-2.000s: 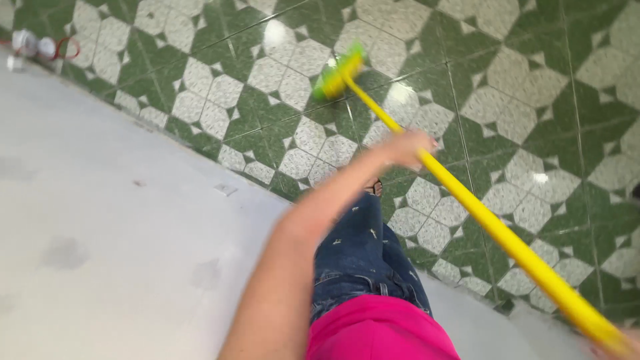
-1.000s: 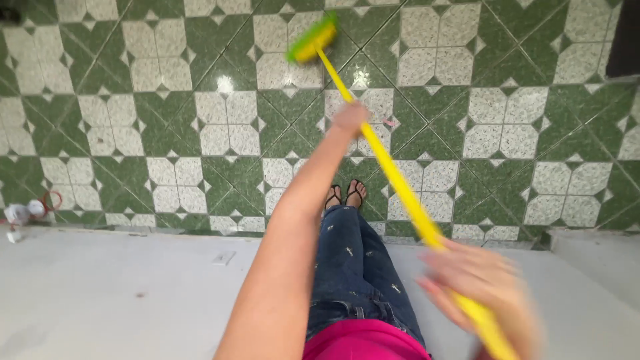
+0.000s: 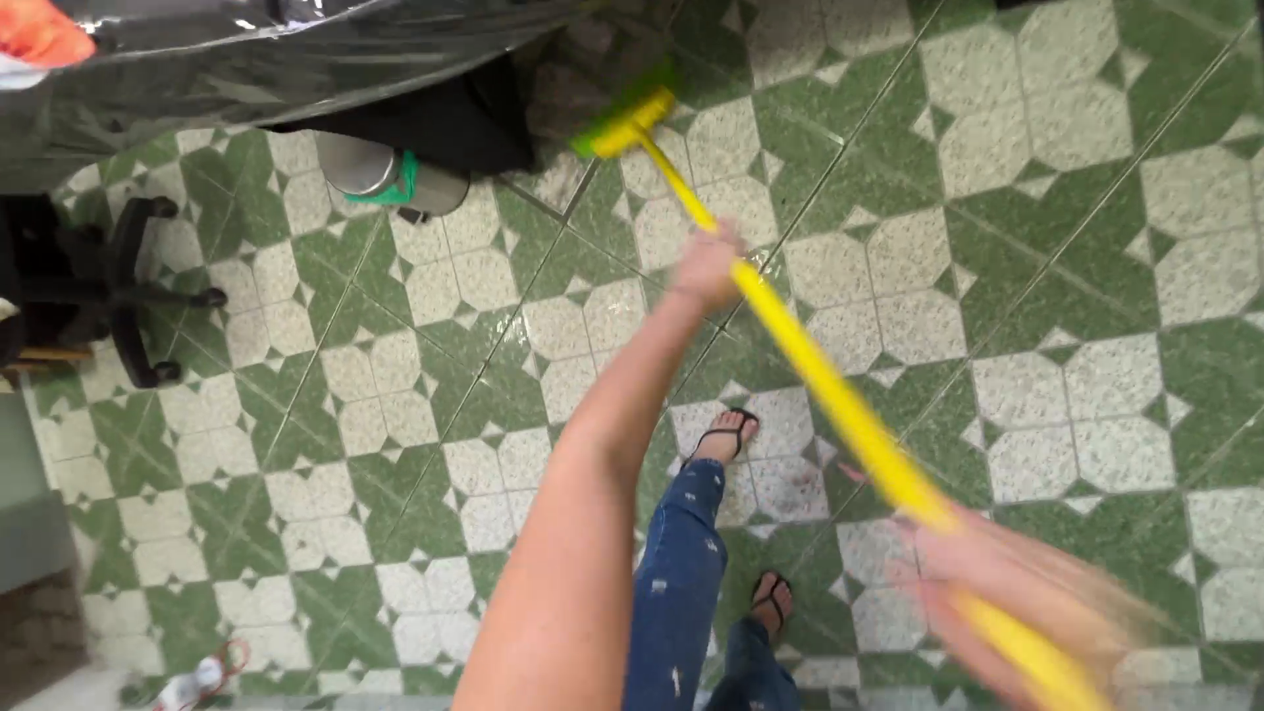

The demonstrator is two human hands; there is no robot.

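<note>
A broom with a yellow handle (image 3: 839, 395) slants from the lower right toward the upper middle. Its yellow head with green bristles (image 3: 627, 123) rests on or just over the tiled floor, by a dark cloth edge. My left hand (image 3: 709, 265) is closed around the handle below the head. Farther up the handle, toward my body, my right hand (image 3: 1017, 592) is on it too, blurred by motion; its fingers wrap the pole. Green and white patterned tiles (image 3: 1066, 395) lie under everything.
A table under dark plastic sheeting (image 3: 296, 84) spans the upper left. Beneath its edge stands a metal bin with a green liner (image 3: 434, 188). An office chair's black base (image 3: 128, 286) is at the left. A white object with a red cord (image 3: 197, 681) lies lower left. My sandalled feet are mid-floor.
The view has shifted a lot, bringing the covered table, bin and chair in. My feet, side by side a second ago, are now apart. Both hands remain on the broom.
</note>
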